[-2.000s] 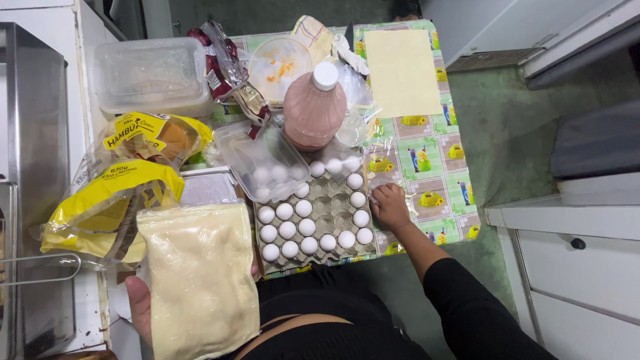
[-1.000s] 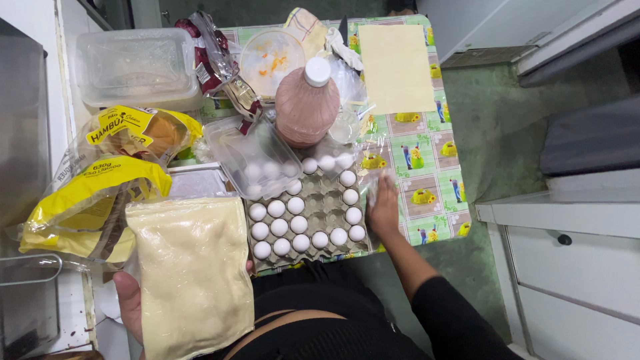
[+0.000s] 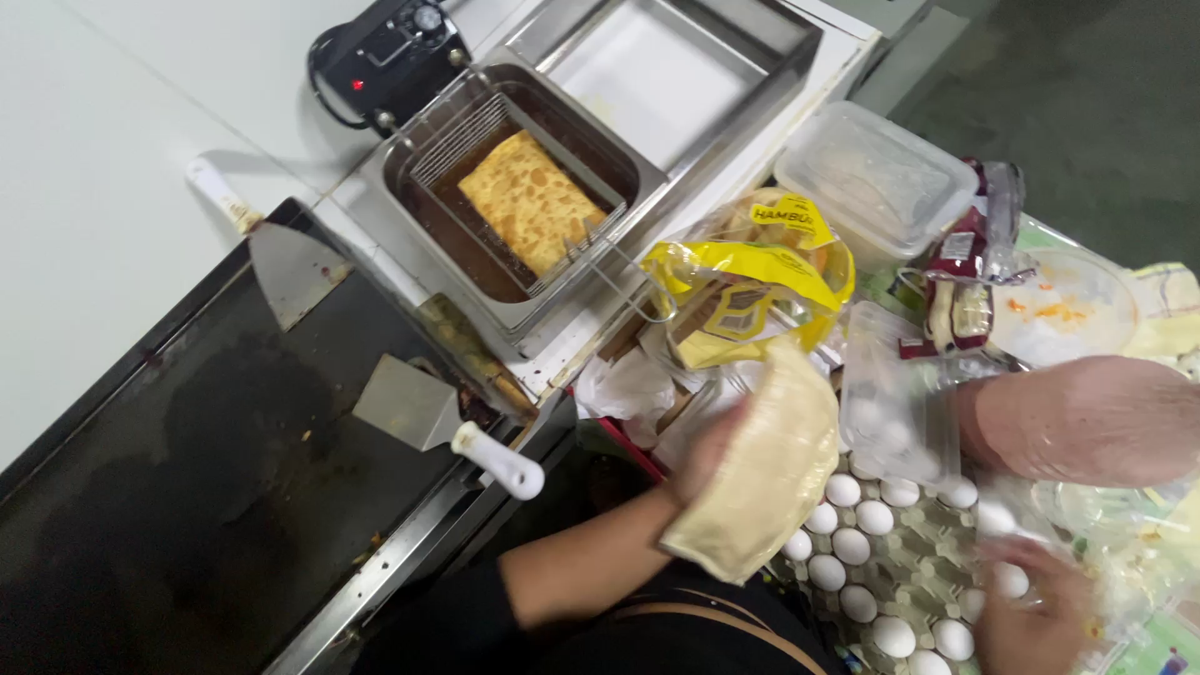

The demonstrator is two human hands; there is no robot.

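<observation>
My left hand (image 3: 714,452) holds a raw, pale filled pastry (image 3: 764,469) that is tilted and hides most of the fingers. Blurred at lower right, my right hand (image 3: 1036,600) is over the edge of the egg tray (image 3: 914,562), near some white eggs (image 3: 893,636); whether it touches anything cannot be told. In a wire basket (image 3: 459,141) inside the deep fryer (image 3: 516,328), a browned pastry (image 3: 532,202) lies in dark oil. The fryer's black control box (image 3: 389,61) shows a red light.
Two metal spatulas (image 3: 300,272) (image 3: 408,403) lie on the black griddle (image 3: 187,422). The basket's wire handle (image 3: 647,291) juts toward a yellow bread bag (image 3: 750,281). Beyond are a lidded plastic container (image 3: 877,178), a clear plastic box (image 3: 895,403) and a pink-filled bottle (image 3: 1087,422).
The view has swung left, bringing fryer and griddle into sight. The pastry in my left hand, flat before, is now tilted. The flat dough sheet on the tablecloth is out of view.
</observation>
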